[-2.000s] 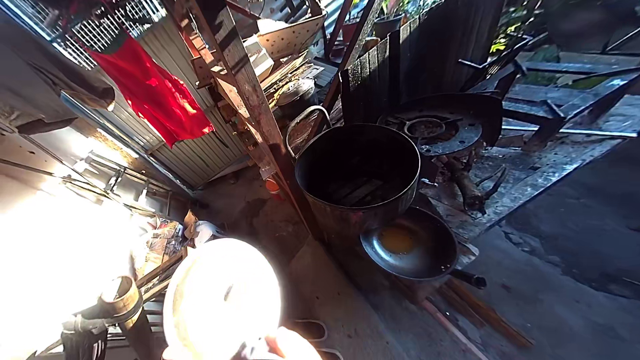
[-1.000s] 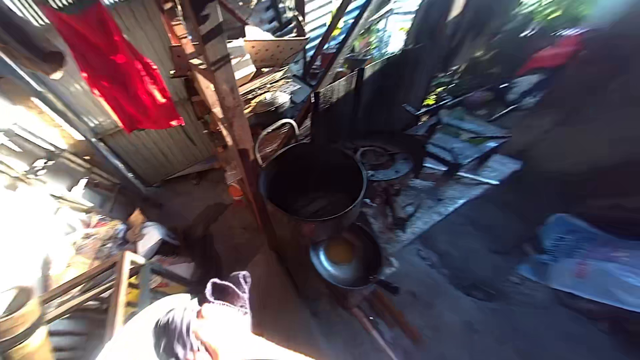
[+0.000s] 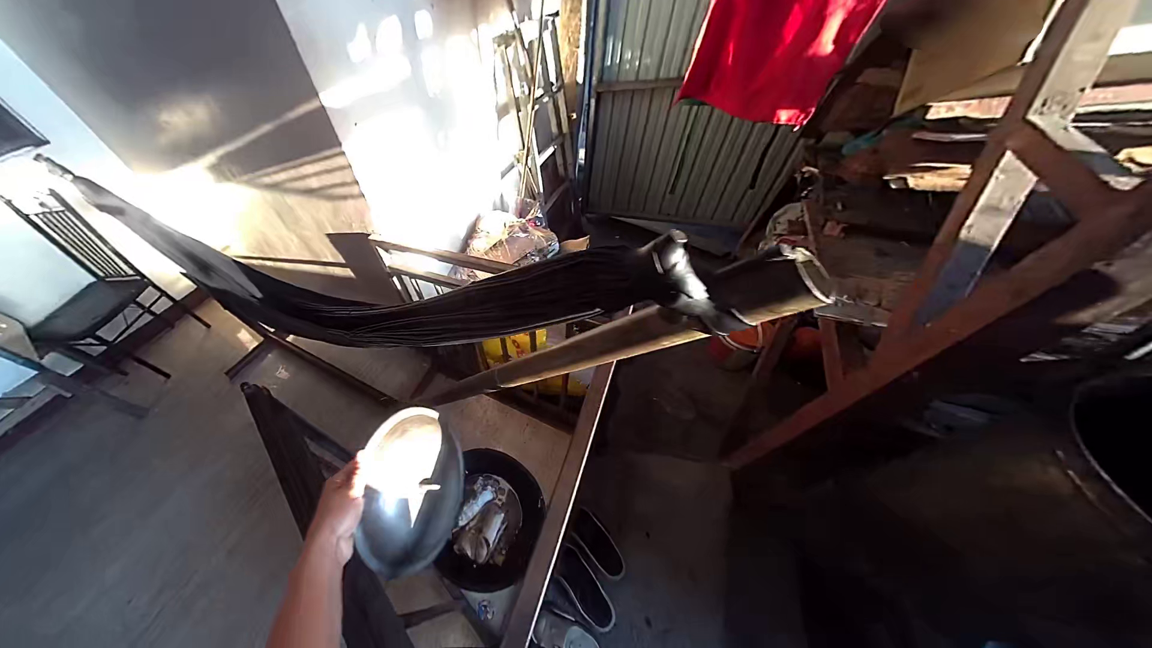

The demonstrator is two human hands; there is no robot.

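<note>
My left hand (image 3: 337, 508) grips the left edge of a round, shiny metal lid or bowl (image 3: 405, 531), which is tilted and partly washed out by glare. Just right of it and lower, a dark round pan (image 3: 531, 526) rests on a wood-framed surface, holding grey and whitish pieces that I cannot identify. The metal piece overlaps the pan's left side in the view; whether they touch, I cannot tell. My right hand is out of view.
A dark cloth hammock (image 3: 432, 315) and a thick pole (image 3: 576, 346) cross above the surface. Shoes (image 3: 580, 585) lie on the floor beside its wooden edge (image 3: 567, 499). A large dark pot (image 3: 1093, 468) stands far right, beyond a slanted wooden brace (image 3: 819, 418). A chair (image 3: 90, 310) is at left.
The view has swung far to the left, so the frying pan with yellowish contents has left it. The hand seen with a crumpled cloth one second ago no longer shows a cloth.
</note>
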